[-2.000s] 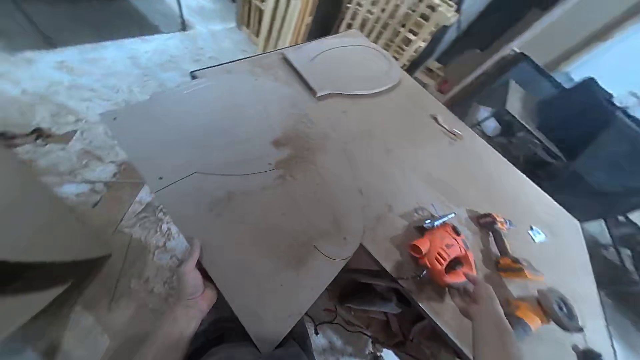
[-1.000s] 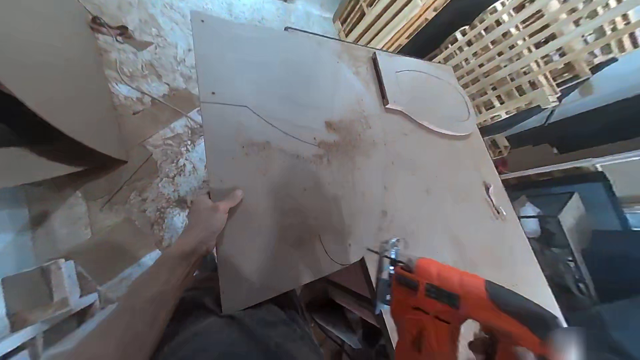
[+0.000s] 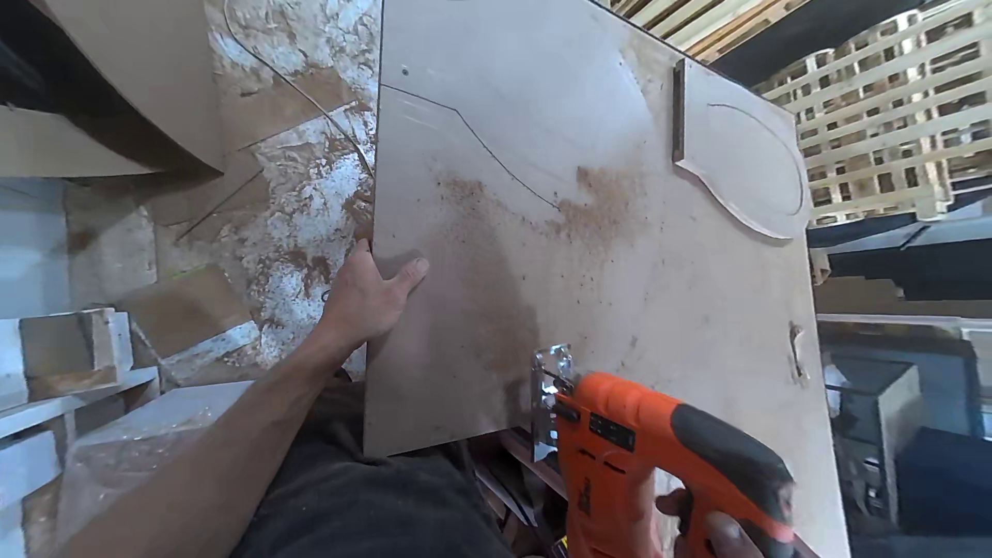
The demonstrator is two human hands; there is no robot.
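Note:
My left hand [image 3: 376,294] grips the left edge of a thin wooden sheet [image 3: 465,380], thumb on top and fingers out of sight below. Curved pencil-like lines and patches of sawdust [image 3: 604,201] mark the sheet. At the lower right, my right hand [image 3: 721,527] is closed on the handle of an orange and black jigsaw [image 3: 620,449]. The jigsaw's metal shoe [image 3: 550,403] is at the sheet's near edge; whether the blade touches the wood cannot be told.
A cut board with a curved outline [image 3: 744,155] lies at the table's far right. A small offcut [image 3: 797,353] lies by the right edge. Slatted wooden frames [image 3: 891,124] stand beyond. A cable [image 3: 302,93] and debris cover the floor at left, near a box-like wooden frame [image 3: 77,411].
My right hand has lifted the jigsaw from the tabletop and brought it to the sheet's near edge. The left hand stays on the sheet's edge. The view has turned.

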